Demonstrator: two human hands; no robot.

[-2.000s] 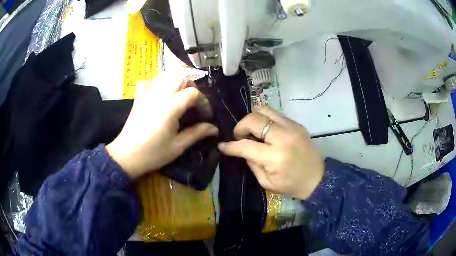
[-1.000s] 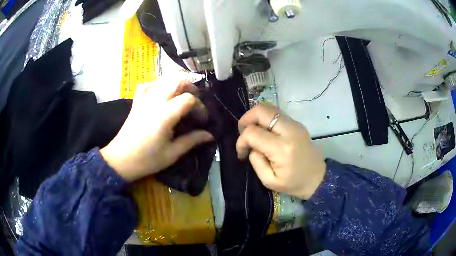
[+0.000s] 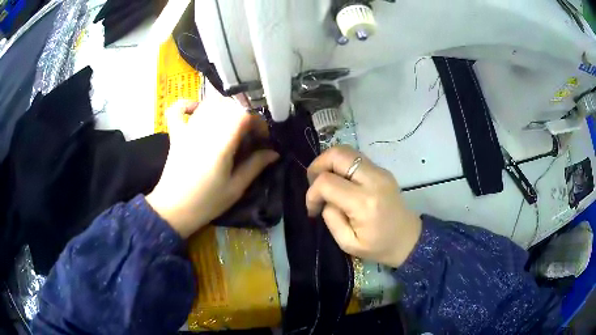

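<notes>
A long black strip (image 3: 302, 262) with a pale stitch line runs from under the machine head down to the table's front edge. My left hand (image 3: 212, 157) grips a folded part of the black garment panel (image 3: 251, 206) beside the strip, just below the needle area. My right hand (image 3: 359, 203) has its fingers curled at the strip's right edge and pinches it or a thread there; which one is unclear. The white sewing machine head (image 3: 255, 52) stands above. The presser foot and needle are mostly hidden by the head and my left hand.
A spare black strip (image 3: 472, 131) lies right of the needle, with thread snips (image 3: 521, 180) beside it. Loose thread (image 3: 418, 124) lies left of that strip. Dark cloth (image 3: 59, 176) is heaped at left. Yellow tape (image 3: 229, 281) covers part of the table. Clear plastic (image 3: 55, 59) lies at upper left.
My left hand has moved slightly up toward the machine head, and the folded cloth with it. My right thumb and finger have drawn back from the folded cloth. The machine appears shifted left in view.
</notes>
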